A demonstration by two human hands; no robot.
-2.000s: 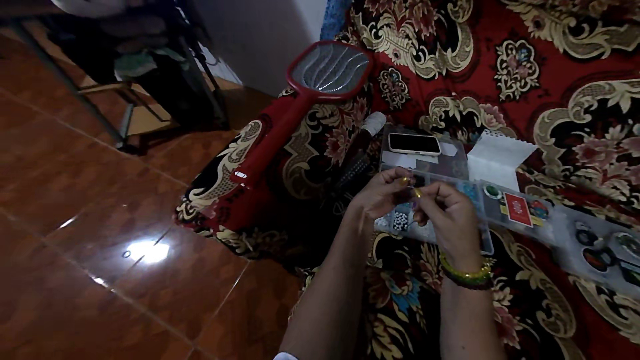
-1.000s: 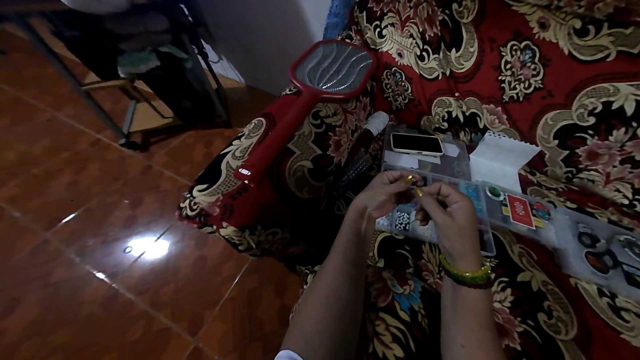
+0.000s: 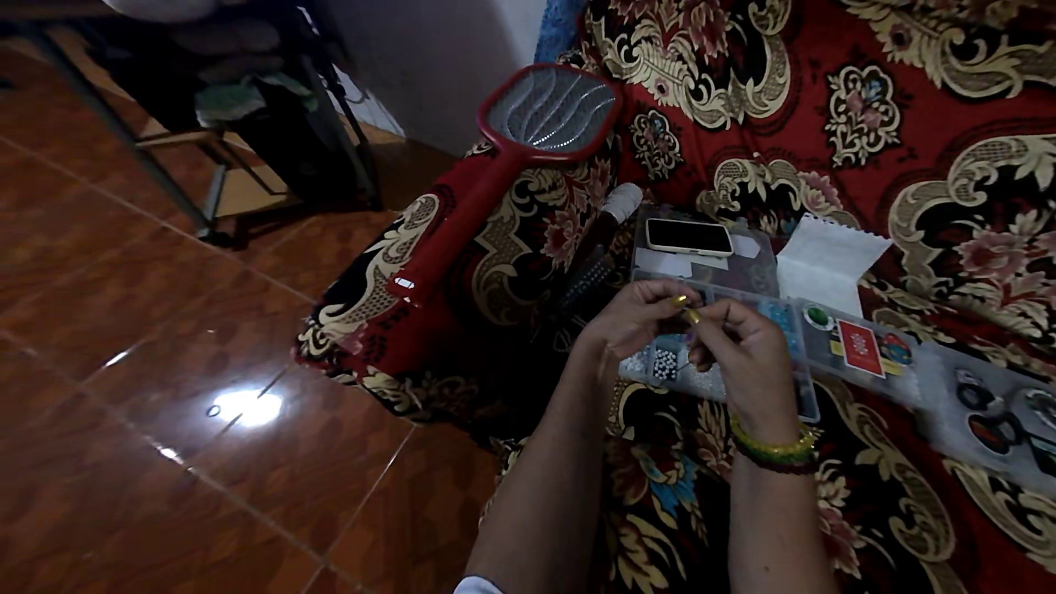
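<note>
My left hand [image 3: 639,318] and my right hand [image 3: 742,355] meet at the fingertips above a clear compartment box of beads [image 3: 709,382]. Thumbs and forefingers are pinched close together; whatever lies between them is too small to make out. Black-and-white beads [image 3: 665,364] show in one compartment below the hands, and blue beads [image 3: 778,318] lie in others beyond my right hand. A yellow, green and dark red beaded bracelet [image 3: 774,450] circles my right wrist. Part of the box is hidden by my hands.
Behind the box, a smartphone [image 3: 689,237] rests on a clear case beside a folded white paper [image 3: 829,260]. A red electric fly swatter [image 3: 549,111] lies on the sofa's arm. Rightward are a red card [image 3: 860,348] and a plastic tray [image 3: 982,421] of round items. A wheeled metal stand [image 3: 210,206] is at left.
My right hand has tilted a little and its fingers have shifted, while both hands stay together over the bead box.
</note>
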